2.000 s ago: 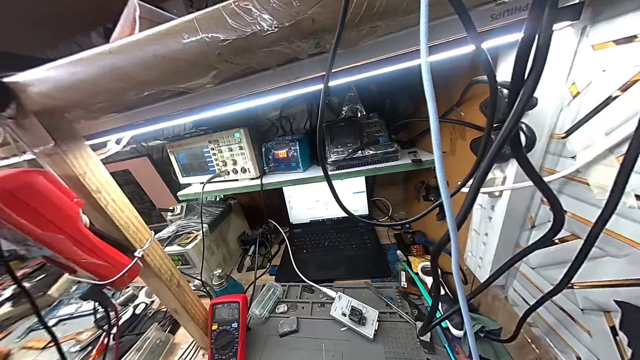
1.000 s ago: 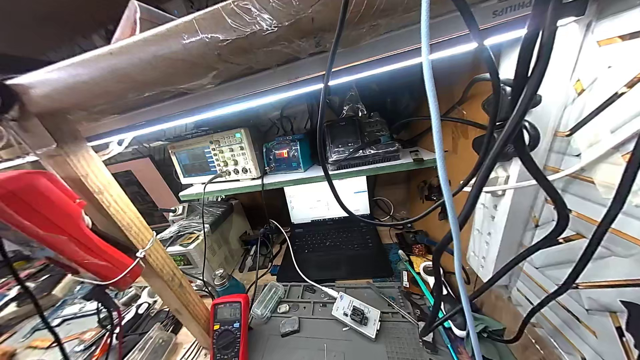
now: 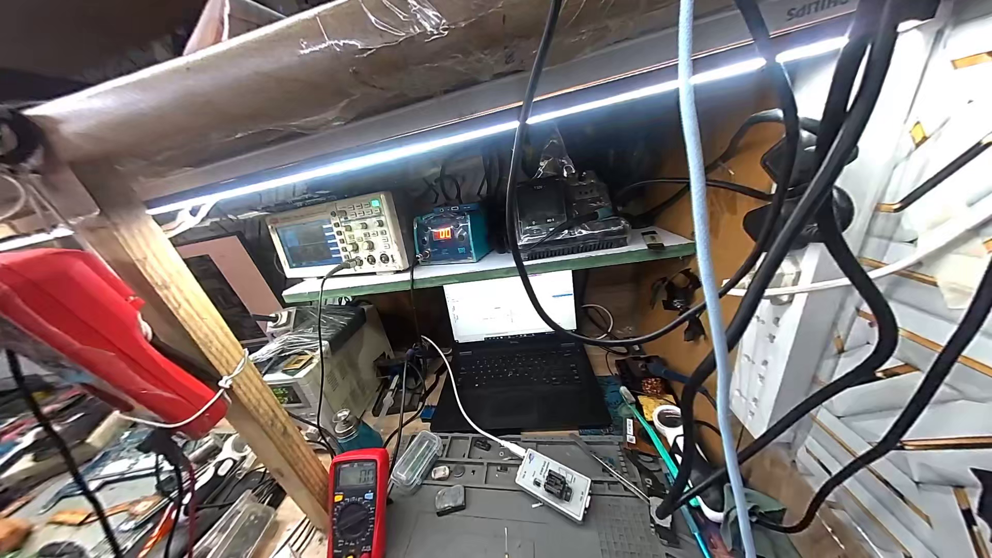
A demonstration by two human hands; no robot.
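Neither of my hands is in view. A white chip programmer with a black socket (image 3: 553, 486) lies on the grey work mat (image 3: 465, 535), a white cable running from it toward the open black laptop (image 3: 519, 380). Left of it, a red digital multimeter (image 3: 357, 504) stands at the mat's left edge. A clear plastic case (image 3: 416, 462) and a small grey block (image 3: 449, 500) rest between them. A thin pointed tip (image 3: 506, 542) shows at the bottom edge; what holds it is hidden.
An oscilloscope (image 3: 341, 236) and a blue device with a lit display (image 3: 451, 235) sit on the green-edged shelf (image 3: 488, 271). Black cables (image 3: 860, 287) and a light blue cord (image 3: 707, 271) hang across the right. A wooden post (image 3: 201, 341) with a red tool (image 3: 108, 333) tied to it stands left.
A thin pointed tip has come into view at the bottom edge, over the mat. The programmer, multimeter and laptop have not moved.
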